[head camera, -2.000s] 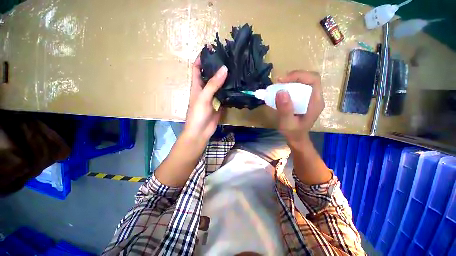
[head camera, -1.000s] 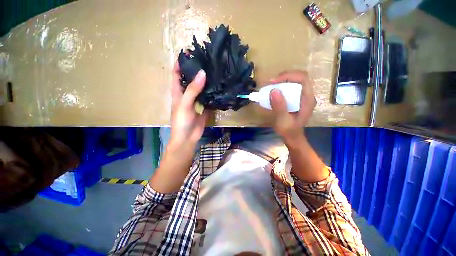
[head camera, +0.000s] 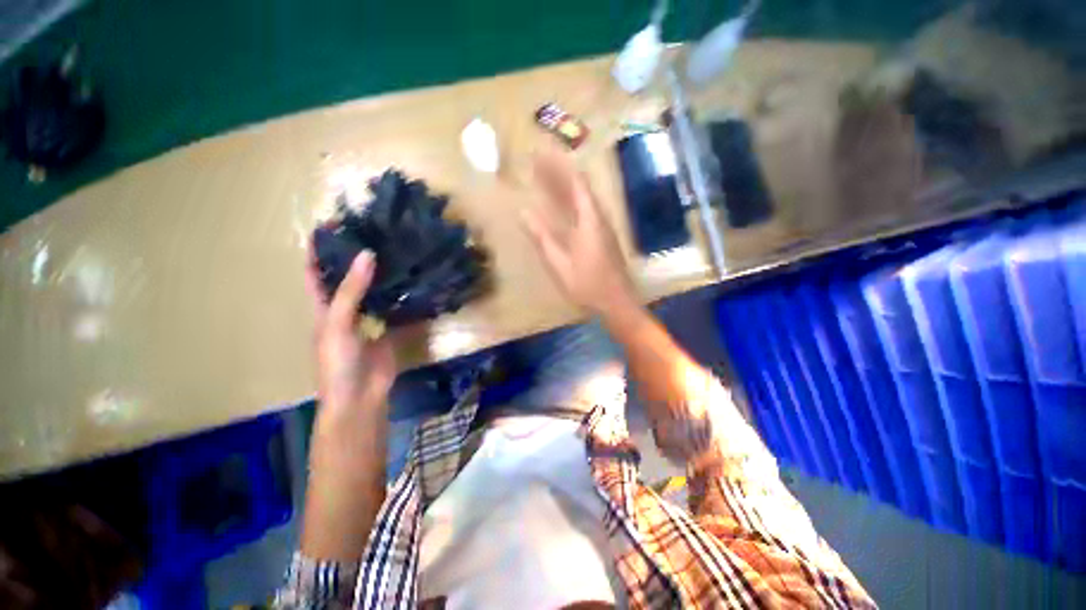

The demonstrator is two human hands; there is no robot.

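A black spiky hair piece (head camera: 411,248) is held over the tan bench (head camera: 179,274) near its front edge. My left hand (head camera: 348,328) grips its left side, thumb on top; a small tan bit shows by the thumb. My right hand (head camera: 578,238) is empty, fingers apart and slightly blurred, over the bench to the right of the piece. The white glue bottle (head camera: 480,145) lies on the bench beyond and between the hands.
A small dark red-brown packet (head camera: 561,125) and a smartphone (head camera: 653,191) lie near the metal-edged clear panel (head camera: 700,179). A spare bottle (head camera: 640,60) is behind them. Blue crates (head camera: 929,369) stand at right. Another black piece (head camera: 54,113) is on the green conveyor (head camera: 274,60).
My right hand has let go of the glue bottle, which now lies on the bench. The view has turned and shifted, bringing the conveyor and a black piece on it into view. My left hand still holds the piece.
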